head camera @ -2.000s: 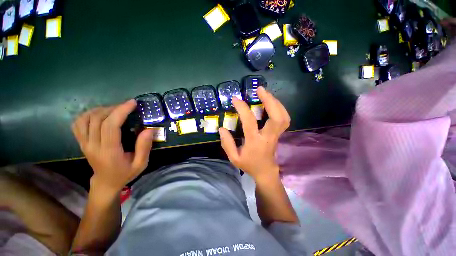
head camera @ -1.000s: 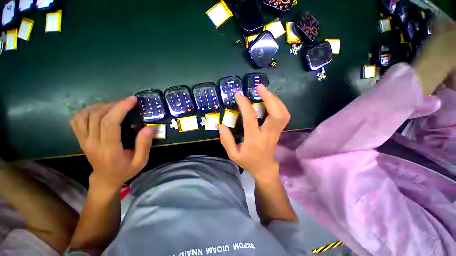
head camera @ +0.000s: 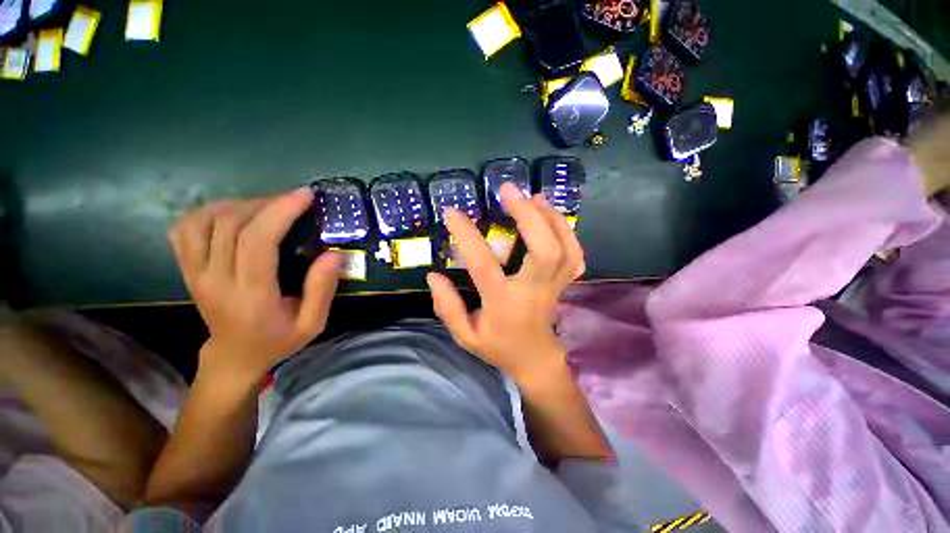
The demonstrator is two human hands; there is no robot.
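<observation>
Several smartwatch screen modules (head camera: 397, 204) lie in a row on the dark green mat (head camera: 250, 115), lit with icon grids. The rightmost module (head camera: 560, 183) shows a list. Silver-white batteries with yellow edges (head camera: 413, 253) lie below them. My left hand (head camera: 255, 265) has thumb and forefinger apart beside the leftmost module (head camera: 341, 211), the forefinger at its upper left edge. My right hand (head camera: 510, 276) is spread, with fingertips on or over the third and fourth modules. It partly hides their batteries. Neither hand grips anything.
Jumbled modules (head camera: 578, 108) with batteries lie at upper right of centre. A darker heap (head camera: 880, 83) lies at far right. More batteries (head camera: 79, 29) lie at upper left, beside cut-off modules. A person's pink striped sleeve (head camera: 771, 224) reaches in at right; another person's arm is at left.
My right hand has moved left along the row, from the fourth and fifth modules to the third and fourth. The whole view has shifted slightly. The neighbour's pink sleeve has swung toward the far-right heap.
</observation>
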